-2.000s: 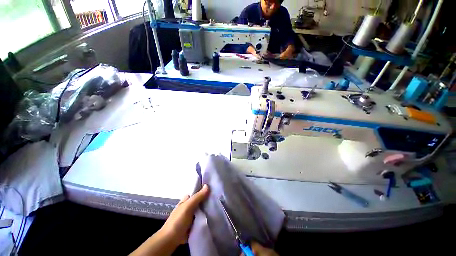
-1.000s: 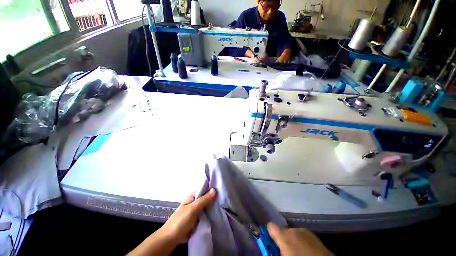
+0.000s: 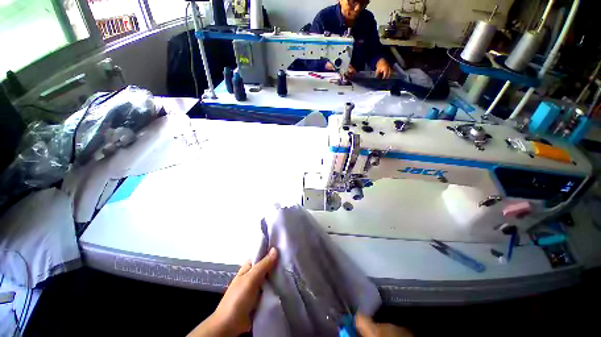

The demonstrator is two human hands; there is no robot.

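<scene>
The pale grey-lilac garment panel (image 3: 290, 263) hangs in folds over the table's front edge, its top end on the table left of the needle area. My left hand (image 3: 247, 289) grips its left side, thumb on top. My right hand (image 3: 379, 327), cut off by the bottom edge, holds the fabric scissors (image 3: 347, 324) by the blue handle. The blades lie against the cloth and are blurred, so whether they are open or cut into it cannot be told. A thin dark line shows in the cloth near them.
The white JACK sewing machine (image 3: 422, 174) stands right of the cloth. Thread snips (image 3: 458, 255) lie near the table's front edge (image 3: 178, 271). A crumpled clear plastic bag (image 3: 109, 128) and grey cloth pieces (image 3: 39, 230) are at left. A person (image 3: 352, 33) sits at another machine opposite.
Since one second ago, the scissors and my right hand have moved down, further towards the bottom edge. My left hand has shifted slightly left and down, still gripping the cloth.
</scene>
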